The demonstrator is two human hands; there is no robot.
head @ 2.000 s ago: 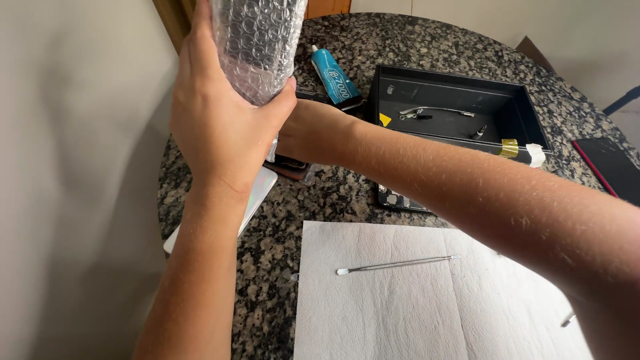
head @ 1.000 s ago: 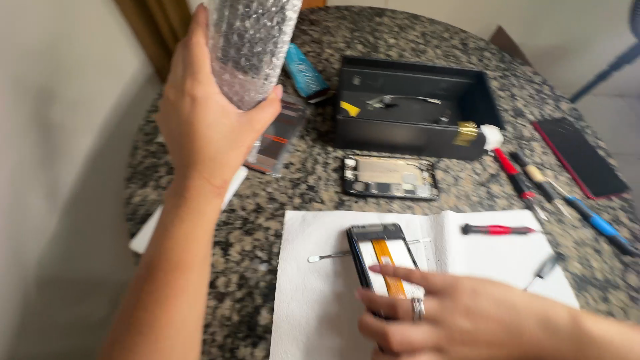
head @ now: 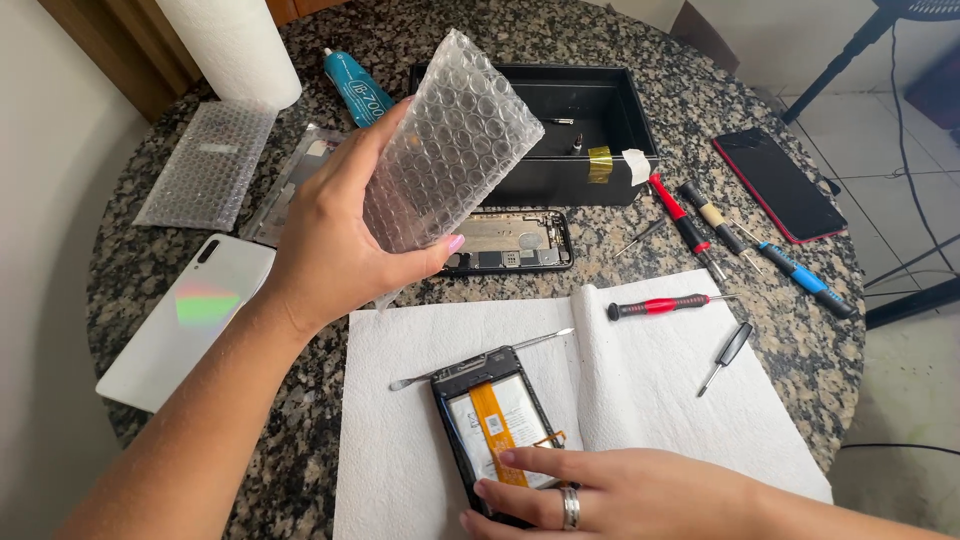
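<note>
A bubble-wrap pouch [head: 457, 142] is gripped in my left hand [head: 345, 217], held up above the table in front of a black box [head: 570, 180]. My right hand [head: 600, 491] rests with its fingers spread on an opened phone [head: 487, 375], touching its orange flex cable [head: 495, 424] and the battery under it. That phone lies on white paper towel [head: 397, 465], over a thin metal spudger [head: 544, 337]. Behind it, partly hidden by my left thumb, is another opened phone frame [head: 517, 240]. Whether the pouch contains anything cannot be told.
Screwdrivers [head: 679, 217] lie at the right, one red and black [head: 660, 306] on the towel. Further right is a red-edged phone [head: 780, 184]. At left are a white phone back cover [head: 195, 315], another bubble-wrap pouch [head: 210, 165], a paper roll [head: 232, 52] and a blue glue tube [head: 356, 86].
The opened phone, absent from the towel two seconds ago, lies there from one second ago under my right hand. My left hand still holds the pouch, now tilted to the right.
</note>
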